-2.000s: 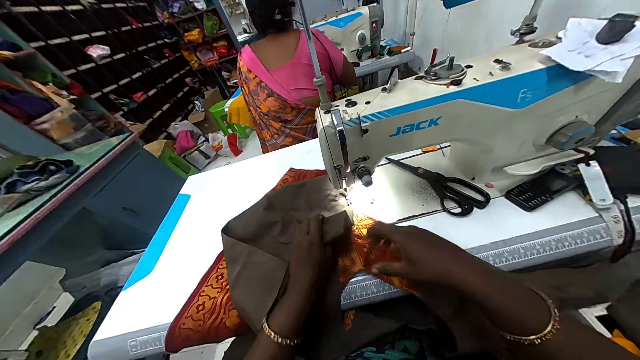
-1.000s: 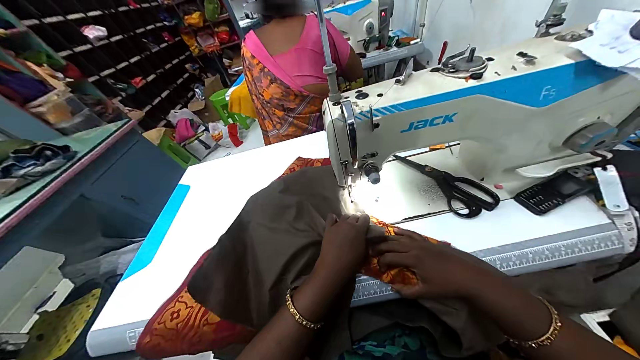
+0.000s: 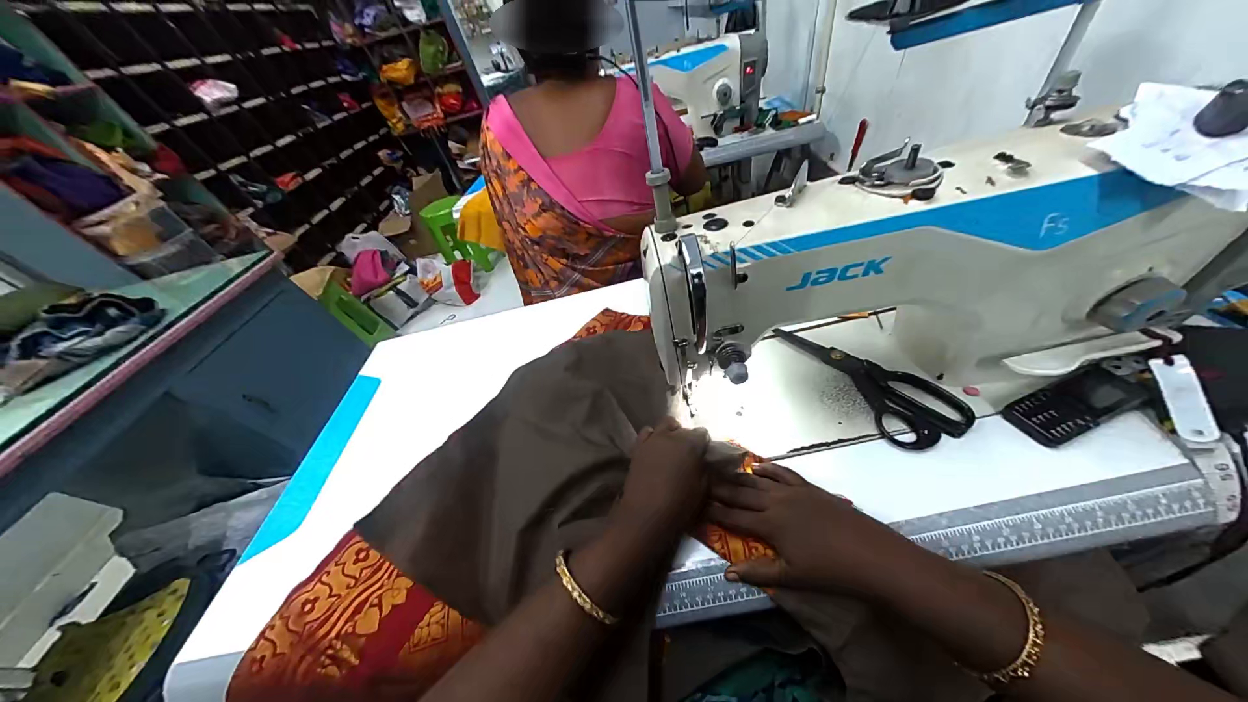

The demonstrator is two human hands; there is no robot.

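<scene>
A Jack sewing machine (image 3: 877, 263) stands on the white table, its lamp lighting the needle area. Brown cloth (image 3: 497, 468) and red-and-orange patterned cloth (image 3: 361, 604) lie together left of and in front of the needle. My left hand (image 3: 668, 473) grips the brown cloth just in front of the presser foot, fingers bent. Close beside it on the right, my right hand (image 3: 795, 526) rests on the patterned cloth, fingers over its edge and thumb below. The needle tip is hard to make out in the glare.
Black-handled scissors (image 3: 892, 390) lie on the machine bed, with a black keypad phone (image 3: 1072, 400) to their right. A measuring tape (image 3: 1063, 517) runs along the table's front edge. Another person (image 3: 585, 166) sits beyond the table, back turned. Left is a green-topped counter (image 3: 146, 331).
Two seconds ago my hands were farther apart, with a folded brown edge showing between them; now they are close together near the needle. The brown cloth has spread over more of the table.
</scene>
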